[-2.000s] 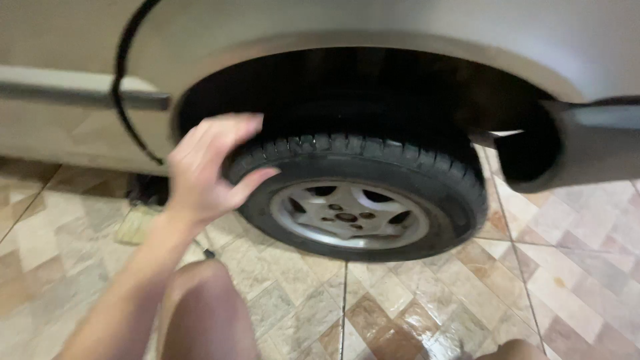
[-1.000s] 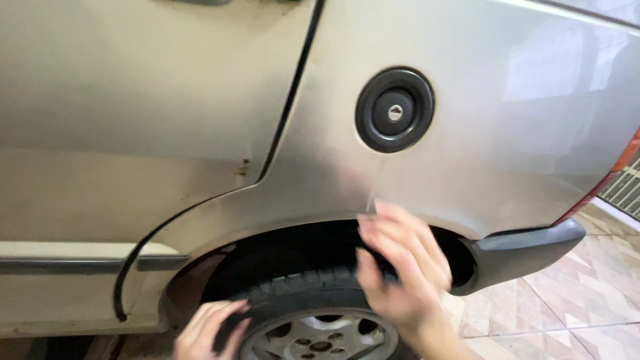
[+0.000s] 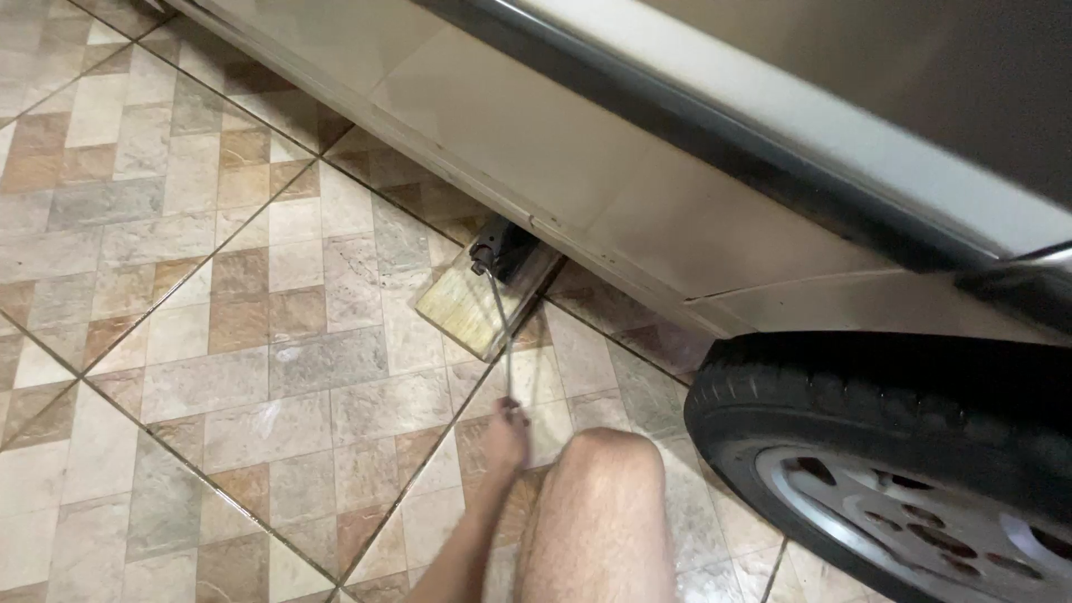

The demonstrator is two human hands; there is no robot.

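My left hand point(image 3: 508, 440), blurred, is closed on the near end of a thin metal crank rod point(image 3: 502, 335). The rod's far end meets the black jack point(image 3: 501, 251), which sits partly under the car's sill on a flat wooden board point(image 3: 469, 306). Most of the jack is hidden beneath the car. At the lower right stands the rear wheel point(image 3: 904, 502), its black tire around a silver rim. My right hand is out of view.
The car's sill point(image 3: 536, 209) runs diagonally over the jack and board. My bent knee point(image 3: 611, 469) is between my left arm and the tire. Patterned floor tiles point(image 3: 218, 377) extend to the left of the car.
The view has swung down and left from the fuel cap and wheel arch. My left hand, near the tire before, now holds the rod. My right hand has left the view.
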